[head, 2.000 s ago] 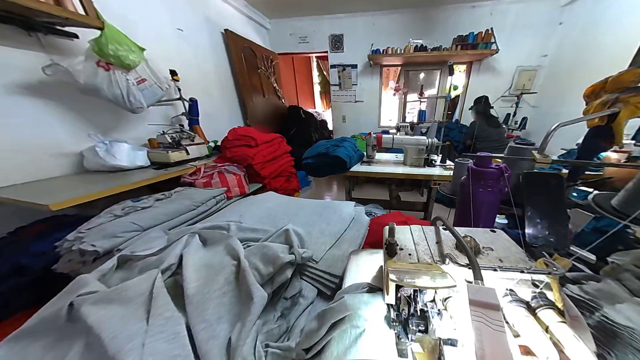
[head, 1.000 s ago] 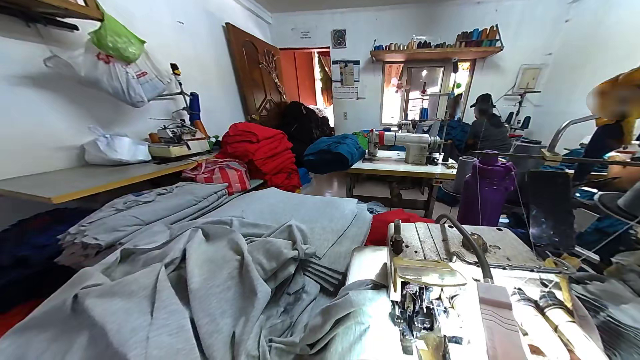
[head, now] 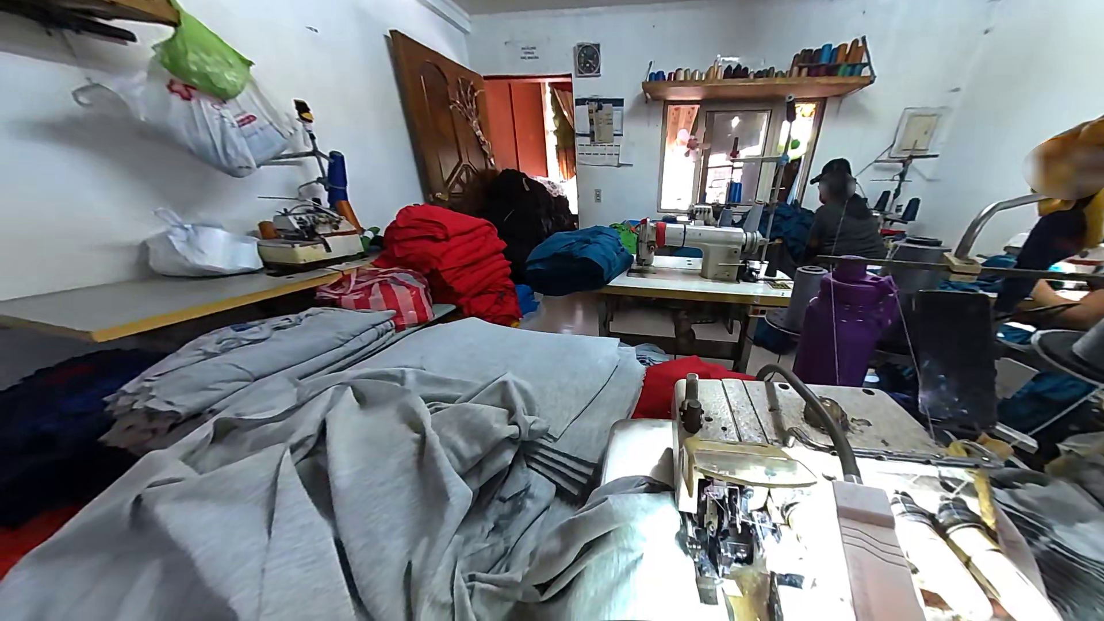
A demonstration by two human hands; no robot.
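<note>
Neither my left hand nor my right hand shows in the head view. A large heap of rumpled grey fabric fills the lower left and runs up against an overlock sewing machine at the lower right. The machine's needle area is brightly lit, with part of the grey fabric lying just left of it. Behind the heap lie flat stacked grey cut pieces, their layered edges showing near the machine. Folded grey fabric lies at the left of these.
A purple bottle stands behind the machine beside a dark upright panel. Red folded fabric and a blue bundle lie farther back. A white sewing machine stands on a table. Two people sit at the back right and far right.
</note>
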